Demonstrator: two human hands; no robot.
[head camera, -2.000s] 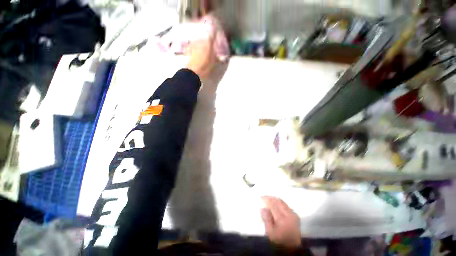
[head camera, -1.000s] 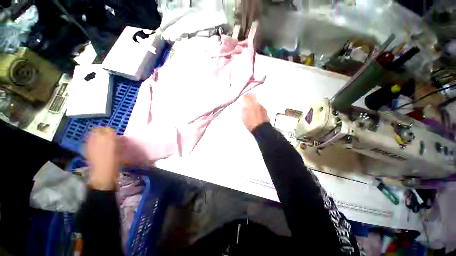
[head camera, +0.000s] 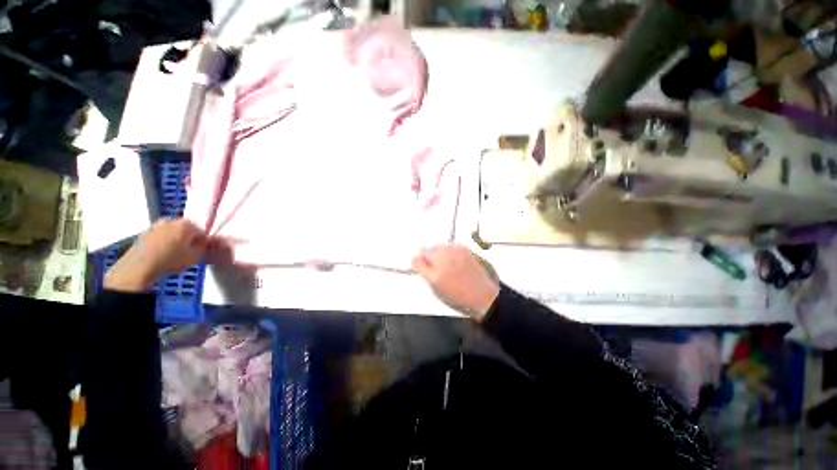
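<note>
A large pale pink garment piece (head camera: 262, 197) lies spread on the white table, left of the sewing machine; its middle is washed out by glare. My left hand (head camera: 163, 252) is closed on its near left corner at the table's left end. My right hand (head camera: 459, 278) is closed on the near edge further right, just left of the machine bed. The near edge runs fairly straight between the hands. The cream sewing machine (head camera: 679, 188) stands to the right, its needle end blurred; no fabric shows under it.
White boxes (head camera: 117, 195) stand on a blue crate (head camera: 171, 197) at the left. A blue crate (head camera: 292, 395) with pink fabric is below the table's front edge. Green snips (head camera: 723, 261) and black-handled scissors (head camera: 786, 266) lie right. A dark green post rises behind the machine head.
The pink piece has been spread wider along the front edge. My right hand has moved down to that edge and taken hold. My left hand has stayed at the left corner.
</note>
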